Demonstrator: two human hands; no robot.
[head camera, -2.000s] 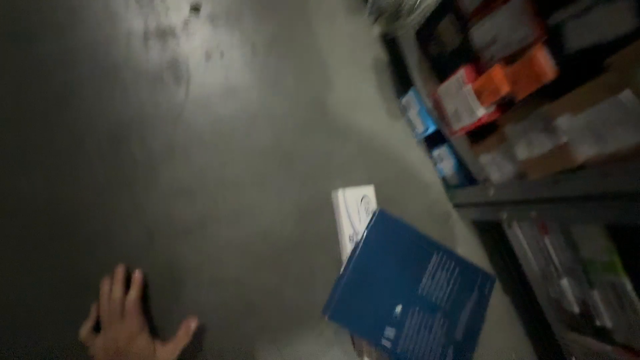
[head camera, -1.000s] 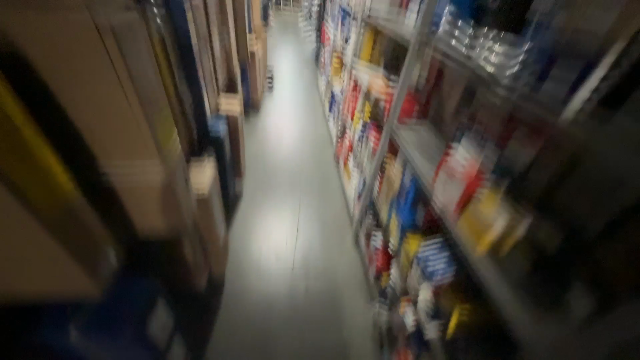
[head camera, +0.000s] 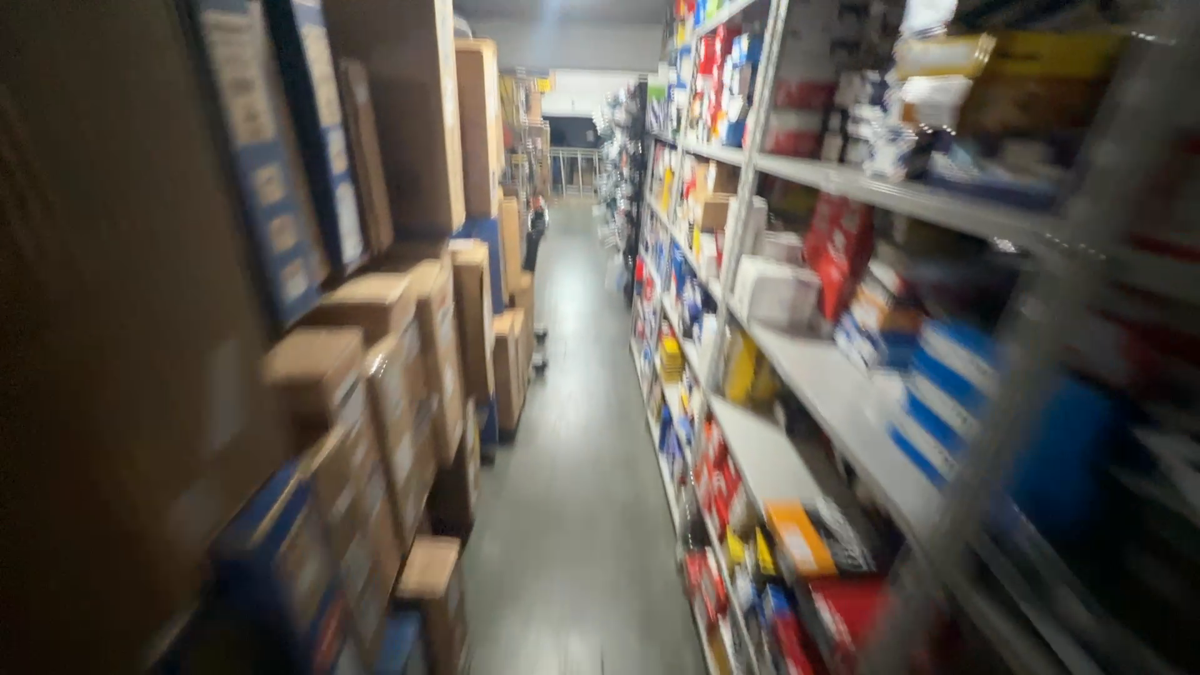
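Note:
Neither my left hand nor my right hand shows in the head view, so what they hold or touch is hidden. A narrow aisle floor (head camera: 572, 469) runs away from me between stacked cardboard boxes (head camera: 431, 347) on the left and metal shelving (head camera: 844, 187) on the right. On the right shelves lie blue-and-white boxes (head camera: 937, 403), a white box (head camera: 776, 292), a red package (head camera: 837, 248) and an orange-and-black box (head camera: 802, 539). Motion blurs much of the picture.
A small cardboard box (head camera: 431, 567) stands low at the aisle's left edge. A shelf upright (head camera: 1022, 375) rises close on the right. Large brown cartons (head camera: 112, 328) stand close on the left. Farther off are hanging packages (head camera: 614, 169) and a metal railing (head camera: 574, 172).
The view has swung up from the floor to along the aisle. The hand with spread fingers and the dark blue box over a white box, seen two seconds ago, are out of view.

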